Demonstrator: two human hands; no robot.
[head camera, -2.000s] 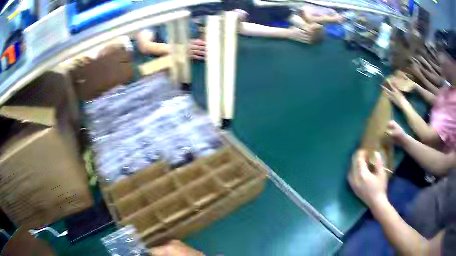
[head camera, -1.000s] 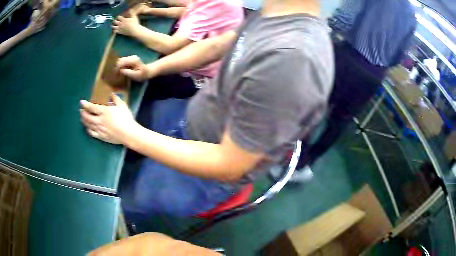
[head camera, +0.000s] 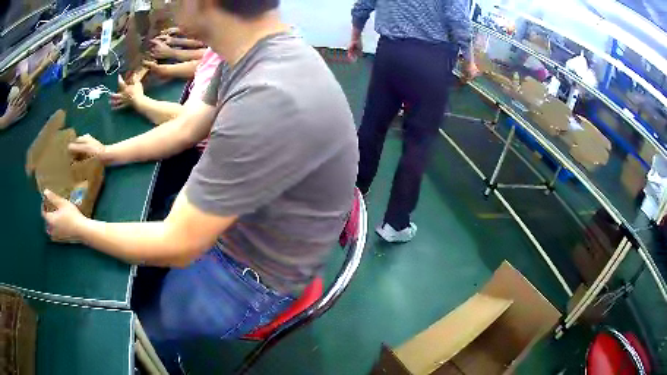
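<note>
Neither of my hands is in the picture. A seated neighbour in a grey T-shirt (head camera: 281, 139) holds an open brown mailer box (head camera: 66, 172) with both hands on the green table (head camera: 110, 264). A small blue and white item shows inside the box. The edge of the divided carton tray (head camera: 16, 333) is cut off at the lower left.
A person in dark trousers (head camera: 409, 110) stands in the aisle. An open large carton (head camera: 475, 329) lies on the floor, with a red stool (head camera: 618, 355) right of it. A rack with cardboard pieces (head camera: 552, 117) runs along the right. A white cable (head camera: 93, 95) lies on the table.
The view has turned right, away from the tray. The hand or forearm seen at the bottom edge is gone. The neighbour's mailer box now stands more open, and the person behind shows almost fully.
</note>
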